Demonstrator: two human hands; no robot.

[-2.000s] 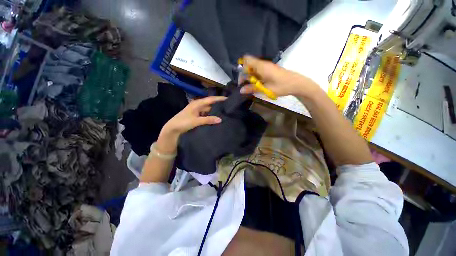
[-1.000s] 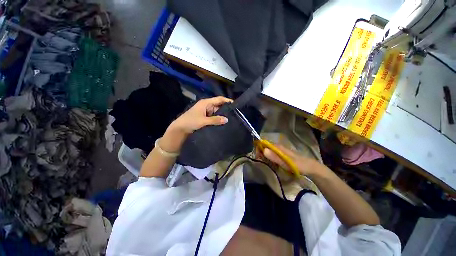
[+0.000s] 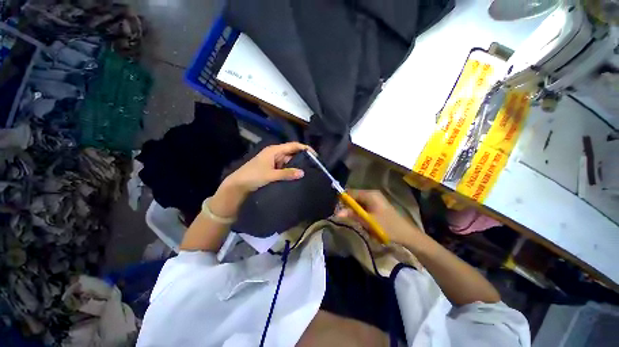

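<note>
My left hand [image 3: 268, 167] pinches the edge of a dark grey fabric piece [image 3: 282, 203] that lies over my lap. My right hand [image 3: 373, 215] holds scissors by their yellow-orange handles [image 3: 364, 217]. The silver blades point up and left, with their tips at the cloth edge beside my left fingertips. The blades look closed or nearly so. More dark grey cloth [image 3: 326, 61] lies on the table and hangs over its edge down towards my hands.
The white sewing machine [image 3: 553, 51] stands at the right on the white table [image 3: 400, 115], near yellow tape strips [image 3: 451, 125]. A blue crate [image 3: 209, 61] is beyond the table's left end. A black cloth heap [image 3: 193, 156] lies left of my lap. Cloth heaps [image 3: 51, 203] cover the far left.
My right hand and scissors have come down from the table edge to the lap, near my left hand. The blades now lie closer together than one second ago. My left hand has barely moved.
</note>
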